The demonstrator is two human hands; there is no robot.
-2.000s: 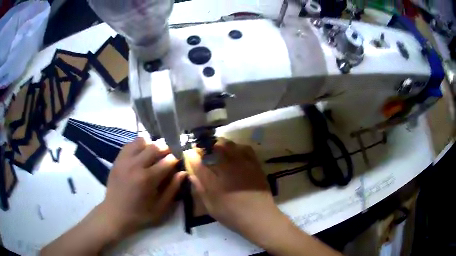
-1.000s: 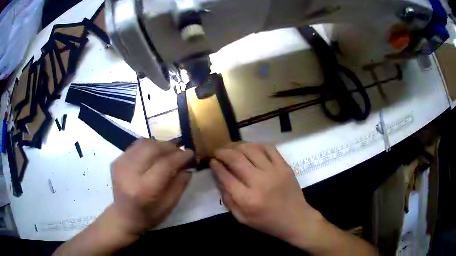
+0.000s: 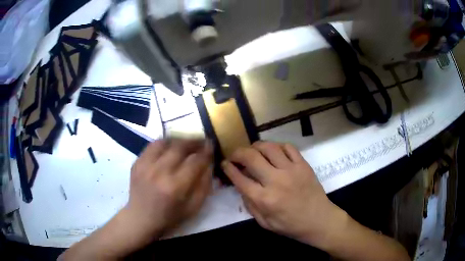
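A tan panel (image 3: 228,126) with black borders lies under the dark presser foot (image 3: 223,92) of the sewing machine, looking golden in the lamp light. My right hand (image 3: 280,186) has its thumb and fingers on the panel's near right end. My left hand (image 3: 173,181) is at the panel's near left side and is blurred; its fingertips are bent and I cannot tell whether they hold anything. The fanned strip stack (image 3: 116,102) lies left of the machine, with a loose black strip below it reaching towards my left hand.
The white machine head (image 3: 285,15) overhangs the bed. Black-handled scissors (image 3: 364,99) lie right of the needle above a long dark bar. A pile of panels (image 3: 51,97) and a plastic bag (image 3: 23,41) are at the left. Small black offcuts lie on the table.
From two seconds to one second ago, both hands moved back from the needle area to the panel's near end. Since then the view has shifted slightly and my left fingers have moved at the panel's edge.
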